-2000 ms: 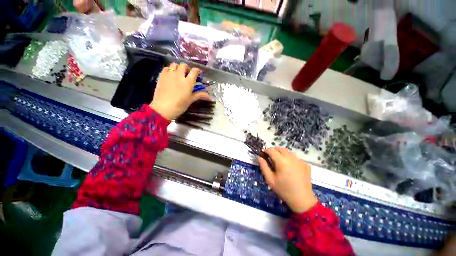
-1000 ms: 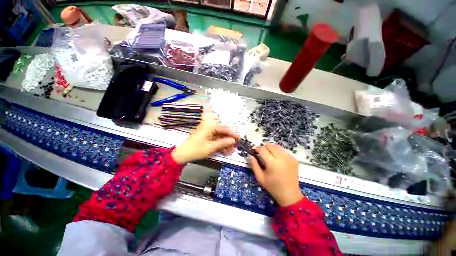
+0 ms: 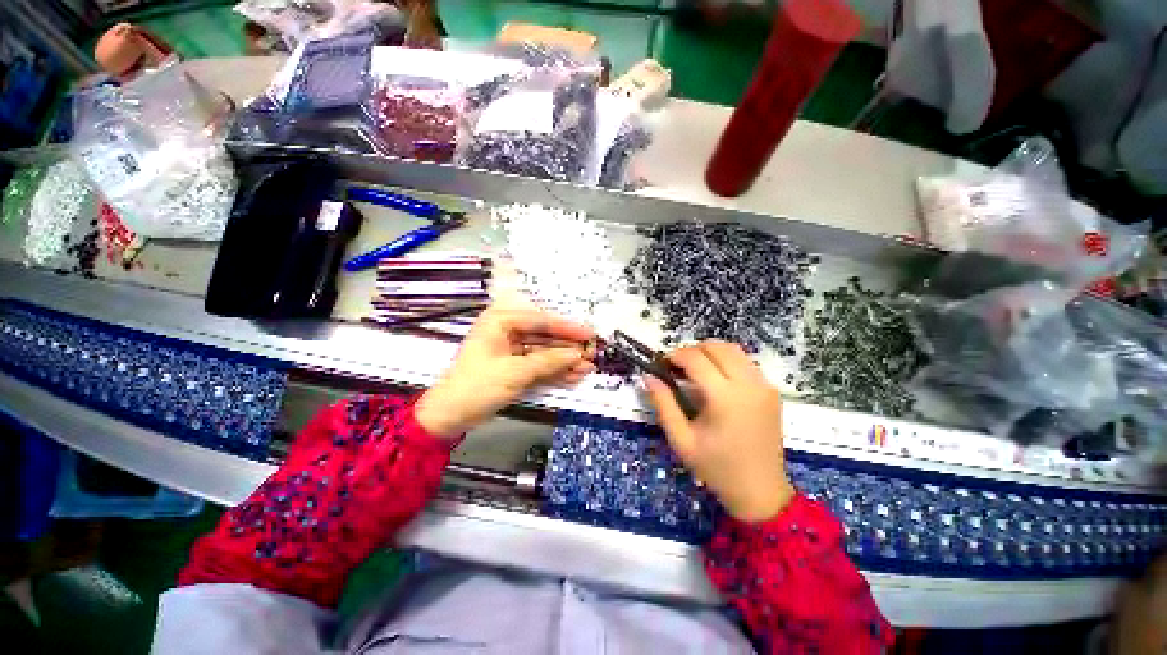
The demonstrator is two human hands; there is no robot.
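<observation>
My left hand pinches a thin dark strip above the trough's front edge. My right hand holds dark tweezers, their tips close to the strip's end. A small heap of dark components lies under the tips; whether the tips touch the strip is too small to tell. A stack of dark reddish-brown strips lies left of my hands. Blue-handled cutters lie open behind the stack, beside a black tray. A white heap lies behind my left hand.
A dark grey heap and a greenish-grey heap lie to the right. Blue circuit boards line the rail in front, with a gap below my left hand. Bags and a red cylinder stand behind. More bags lie at right.
My left hand has come from the strip stack to the front of the trough and now holds a strip near the tweezers. The cutters are uncovered. The view has shifted.
</observation>
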